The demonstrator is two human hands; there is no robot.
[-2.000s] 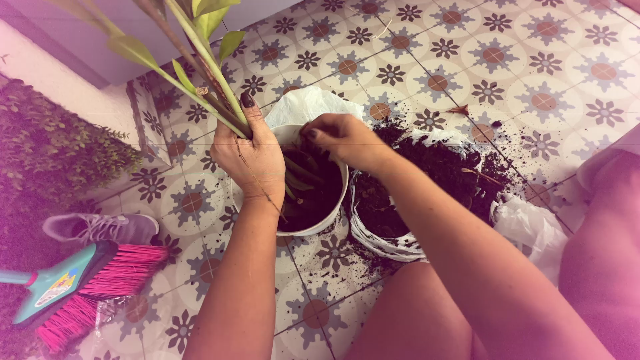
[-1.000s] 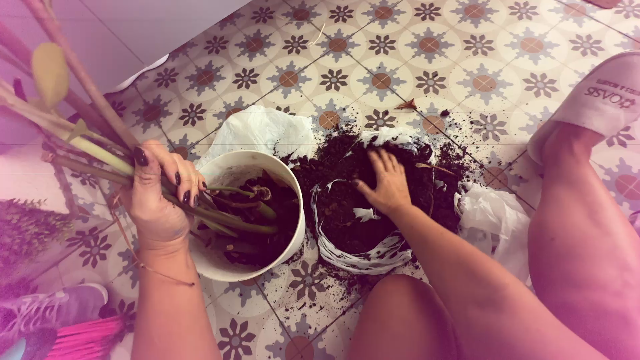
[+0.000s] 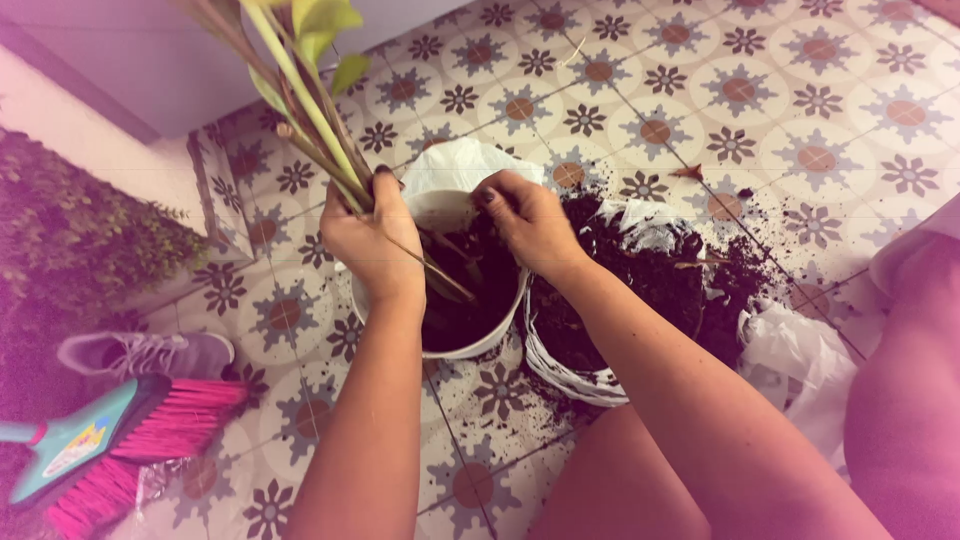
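Note:
My left hand (image 3: 375, 244) is closed around the plant stems (image 3: 322, 120), whose green leaves rise at the top left. The stems run down into a white plastic pot (image 3: 476, 349) that holds dark soil (image 3: 457, 315). Over the pot's far right rim is my right hand (image 3: 525, 217), fingers curled downward above the soil; whether soil is between the fingers cannot be made out. To the right of the pot, touching or nearly so, lies an opened white plastic bag (image 3: 559, 379) with a heap of potting soil (image 3: 637, 300).
Crumbs of soil lie scattered over the patterned tile floor (image 3: 660, 135). At the lower left are a broom head (image 3: 120, 435) with pink bristles and a gray sneaker (image 3: 150, 356). Leafy greenery (image 3: 82, 240) stands at the left; crumpled white plastic (image 3: 802, 360) lies by my right leg.
My right hand has moved from the soil heap in the bag to the pot. My left hand still holds the stems, now more upright. The view has shifted.

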